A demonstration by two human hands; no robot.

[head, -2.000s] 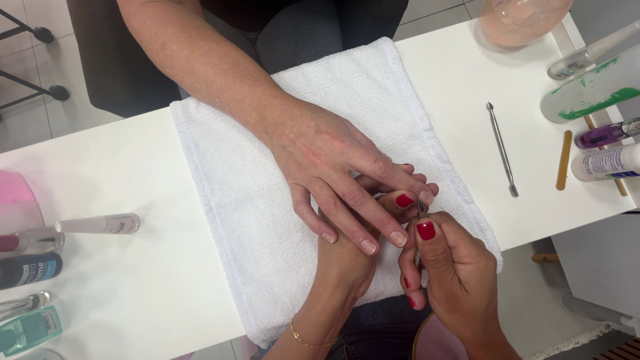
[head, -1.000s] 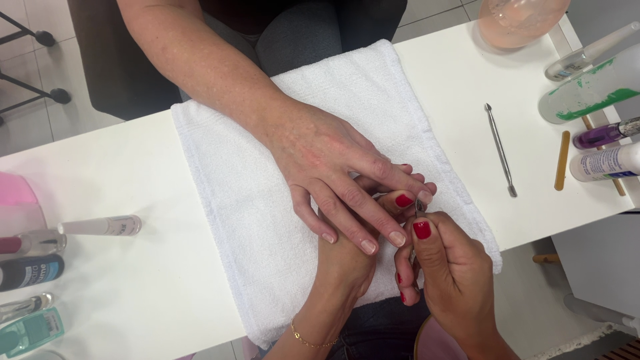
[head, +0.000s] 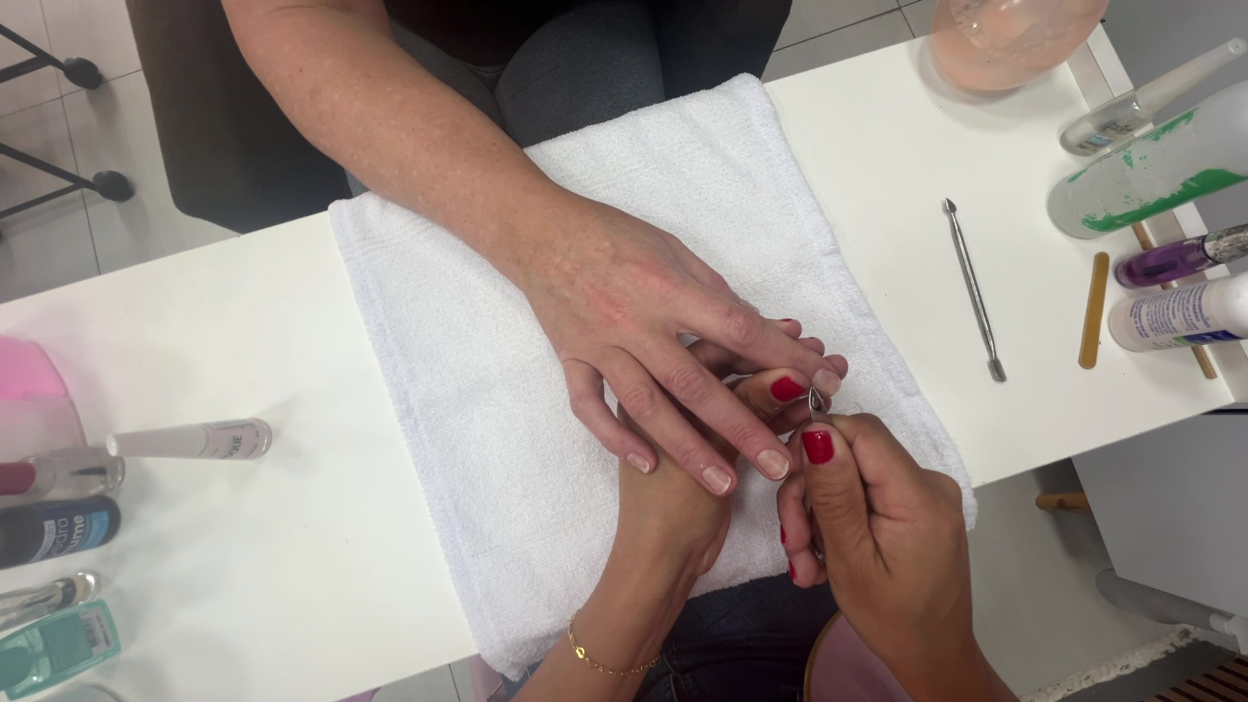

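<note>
My left hand, with red nails and a gold chain bracelet at the wrist, lies palm up under another person's hand. Its thumb and fingers grip that person's index finger near the tip. My right hand is closed around a metal cuticle nipper, mostly hidden in the palm. The nipper's jaws are at the side of the index fingernail; whether they touch the skin cannot be told. The person's other fingers are spread over my left wrist, above a white towel.
A metal cuticle pusher and a nail file lie on the white table. Bottles, one with purple liquid, crowd the right end. Nail polish bottles and a teal bottle lie at left. A round peach container stands at back right.
My right hand has shifted only slightly, with the nipper staying at the index fingertip. My left hand keeps its grip on the finger.
</note>
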